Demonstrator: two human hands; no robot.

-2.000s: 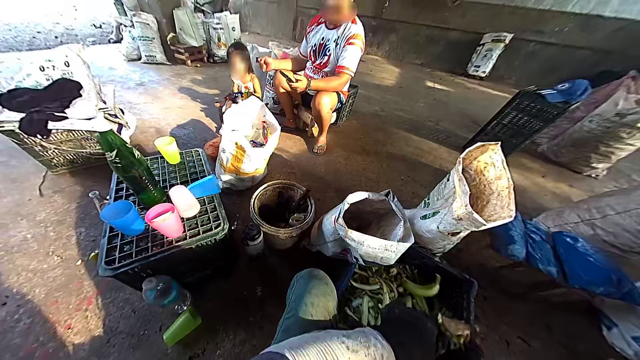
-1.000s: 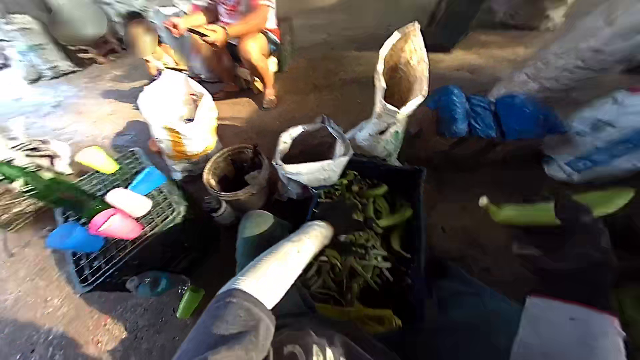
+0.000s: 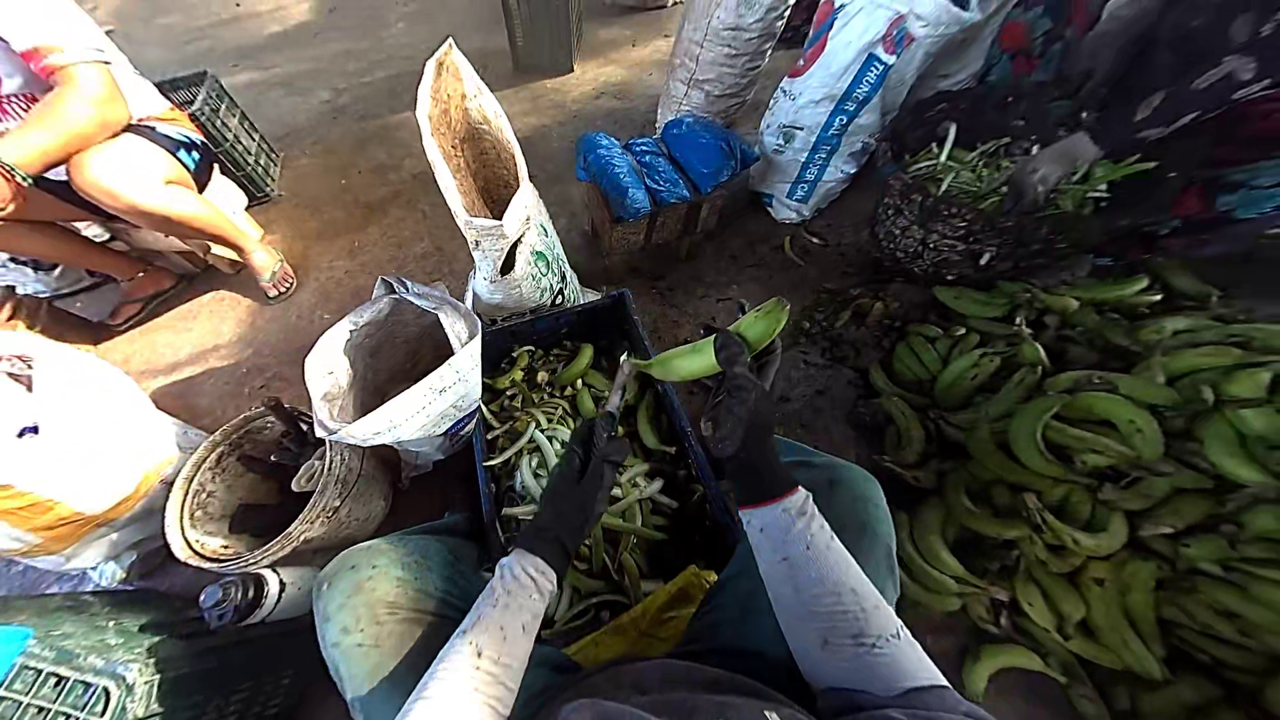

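Both hands wear black gloves. My left hand (image 3: pixel 580 480) is closed around a small knife (image 3: pixel 620 385), its blade pointing up beside the stem end of a green plantain (image 3: pixel 690 360). That plantain lies in my right hand (image 3: pixel 742 400), tilted up to the right over the rim of a dark blue plastic crate (image 3: pixel 690 425). Inside the crate, between my knees, are many cut-off stem pieces and peel scraps (image 3: pixel 540 450), with a yellow plastic piece (image 3: pixel 650 620) at its near end. To the right, a large heap of green plantains (image 3: pixel 1090 440) covers the floor.
Beyond the crate stand two open woven sacks (image 3: pixel 500 240) (image 3: pixel 400 370). A dirty bucket (image 3: pixel 280 490) and a bottle (image 3: pixel 255 597) are at left. Blue plastic bundles (image 3: pixel 660 170) rest on a box. A seated person's legs (image 3: pixel 170 190) show upper left; a green crate (image 3: pixel 90 660) is lower left.
The view has swung right. My right hand has brought the plantain from the right side to the crate. My left hand, earlier over the scraps, now holds the knife at the plantain's end.
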